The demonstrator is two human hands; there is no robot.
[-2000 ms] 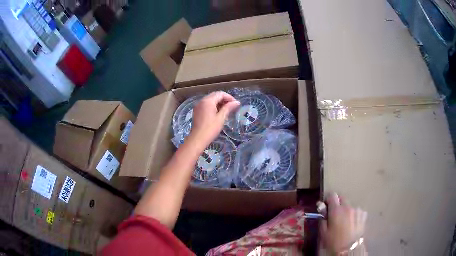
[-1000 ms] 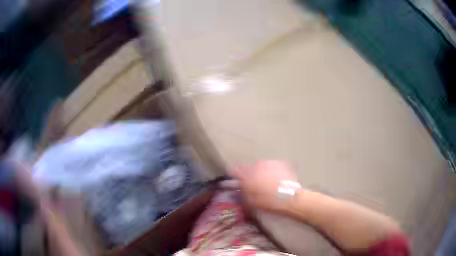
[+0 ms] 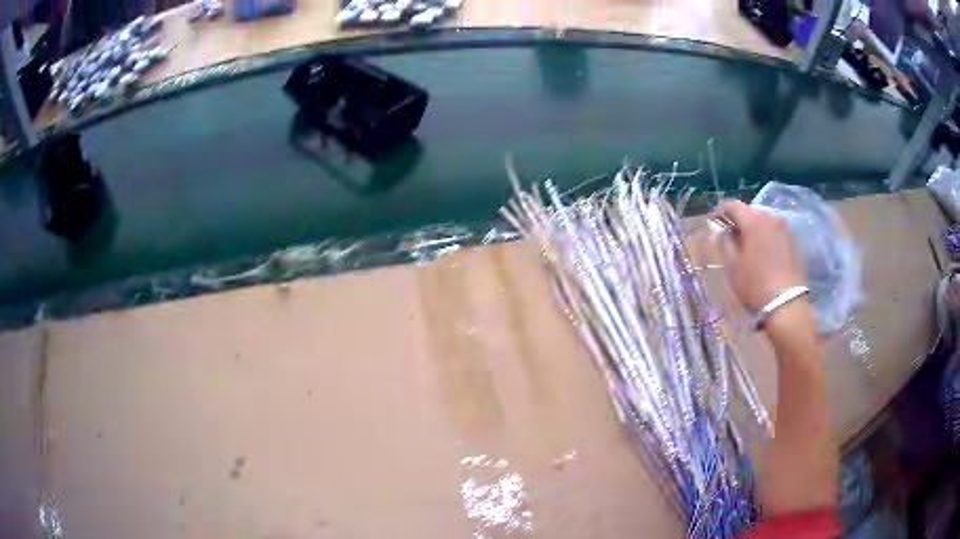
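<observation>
My right hand (image 3: 760, 258), with a white band at the wrist and a red sleeve, reaches over the cardboard-covered bench (image 3: 347, 411). Its thumb and fingers are bent close together at the right side of a wire bundle (image 3: 658, 316). Whether they pinch anything is not clear. The bundle has many long thin white strands, spread at the far end and bluish at the near end. A clear, crinkly plastic bag (image 3: 826, 258) is just right of my hand and partly behind it; its contents cannot be made out. My left hand is out of the picture.
A green conveyor belt (image 3: 484, 116) runs beyond the bench, with a black moulded housing (image 3: 358, 103) and another dark part (image 3: 72, 187) on it. Small silvery parts (image 3: 111, 63) lie on the surface behind. Dark patterned cloth shows at the right edge.
The view has swung from the open carton to the bench and belt. My right hand has gone from the bench's near edge to the wire bundle. My left hand has left the view.
</observation>
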